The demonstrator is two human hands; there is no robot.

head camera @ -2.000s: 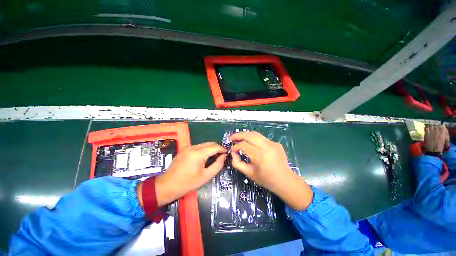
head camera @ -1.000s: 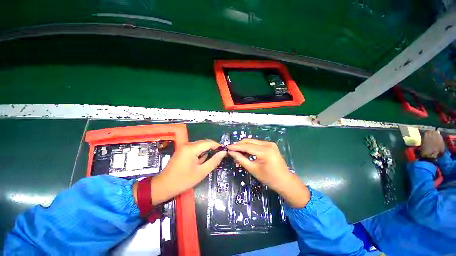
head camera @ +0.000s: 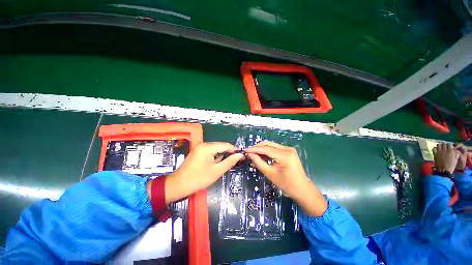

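My left hand (head camera: 199, 168), with a dark red wrist strap (head camera: 158, 194), and my right hand (head camera: 282, 168) meet fingertip to fingertip above the clear plastic tray. Between them they pinch a tiny dark component (head camera: 242, 152), mostly hidden by the fingers. The clear plastic tray (head camera: 251, 207) holds small white and dark bits. The open tablet unit (head camera: 147, 155) lies in its red-orange frame (head camera: 198, 227) at the left, partly covered by my left forearm. Its circuitry shows at the top end.
Another framed tablet (head camera: 283, 89) lies on the green conveyor belt (head camera: 155, 77) beyond the white edge strip (head camera: 171, 109). A pale diagonal bar (head camera: 398, 93) crosses at the right. A tangled cluster of small parts (head camera: 397, 178) and another person's hands (head camera: 446, 157) are farther right.
The framed tablet on the belt appears farther right, while the view has also shifted slightly. My hands stay together at the fingertips, with small finger movements around the dark component.
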